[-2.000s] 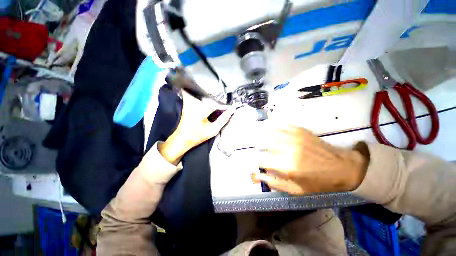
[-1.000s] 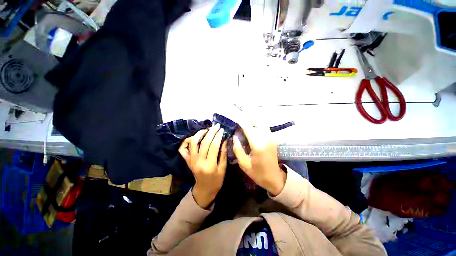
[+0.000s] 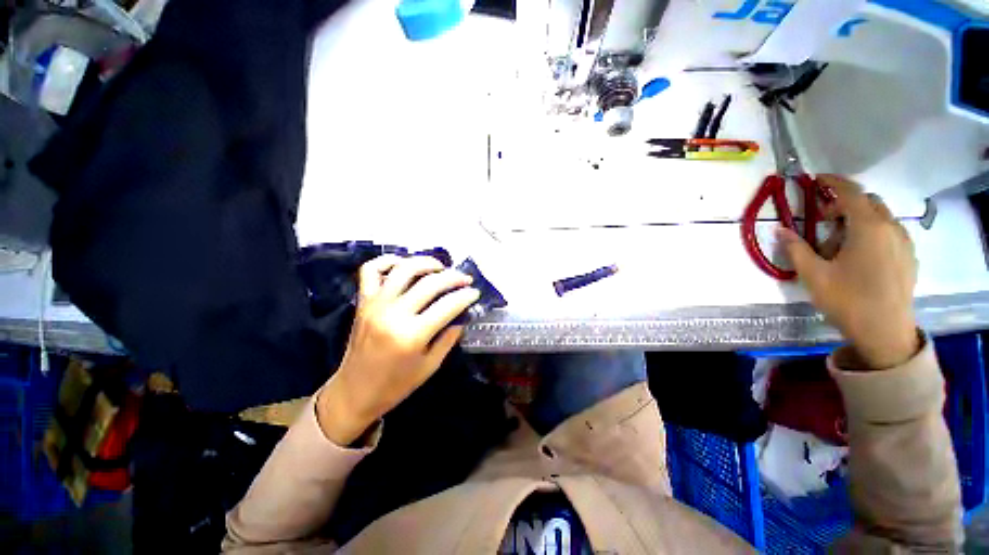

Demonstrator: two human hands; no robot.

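My left hand point(image 3: 396, 331) holds the end of the dark band point(image 3: 478, 284) at the table's front edge. The band joins the dark garment point(image 3: 195, 206), heaped at the left and hanging over the edge. My right hand point(image 3: 862, 271) is at the red-handled shears point(image 3: 779, 222), its fingers on the right loop. The shears lie on the table with blades pointing away; whether the fingers go through the loop is unclear. A dark band offcut point(image 3: 586, 280) lies loose between my hands.
The sewing machine's presser foot area point(image 3: 607, 98) is at the back centre. Yellow-orange thread snips point(image 3: 705, 149) lie right of it. A light-blue plastic piece point(image 3: 429, 16) is at the back left. A ruled strip point(image 3: 651, 332) runs along the table's front edge. Blue crates point(image 3: 705, 477) stand below.
My right hand has left the band and moved right to the shears. My left hand still holds the band, now over the table edge. The view has shifted slightly.
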